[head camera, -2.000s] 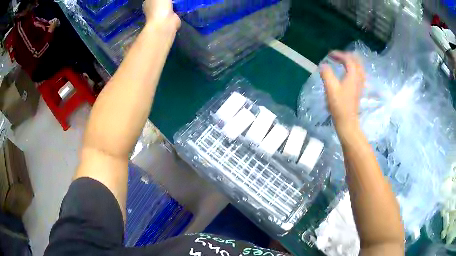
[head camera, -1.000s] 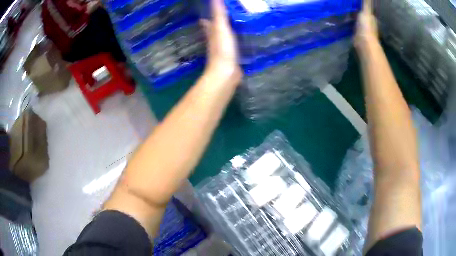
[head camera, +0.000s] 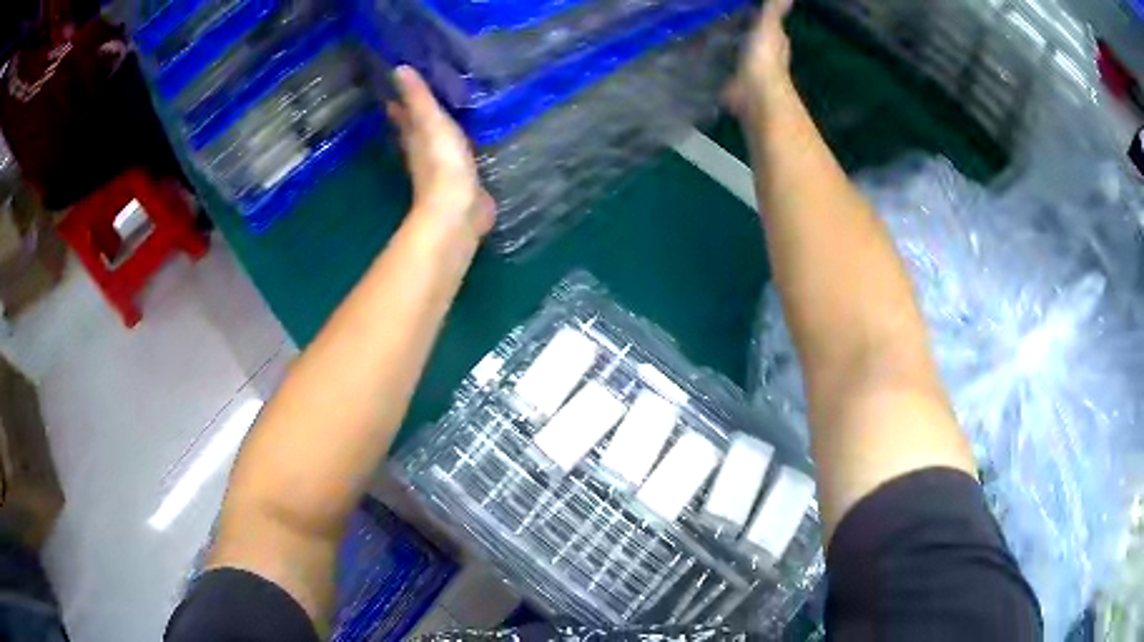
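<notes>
A stack of blue trays (head camera: 565, 94) and clear trays (head camera: 565, 176) stands at the top centre on the green bench. My left hand (head camera: 439, 157) is at the left side of the stack, and my right hand (head camera: 762, 63) is at its right side. The fingers are blurred, but both hands press against the stack's sides. Nearer to me lies a clear blister tray (head camera: 540, 514) with a row of several white housings (head camera: 640, 435) along its far side. The near rows of this tray show only clear ribs.
More blue-rimmed trays (head camera: 295, 144) stand at the upper left. A large crumpled clear bag (head camera: 991, 364) lies at the right. Blue trays (head camera: 383, 571) are stacked below the bench edge. A red stool (head camera: 132, 238) stands on the floor at left.
My right hand has moved from above the clear bag to the right side of the tray stack. My left hand has come down along the stack's left side. The view has shifted too.
</notes>
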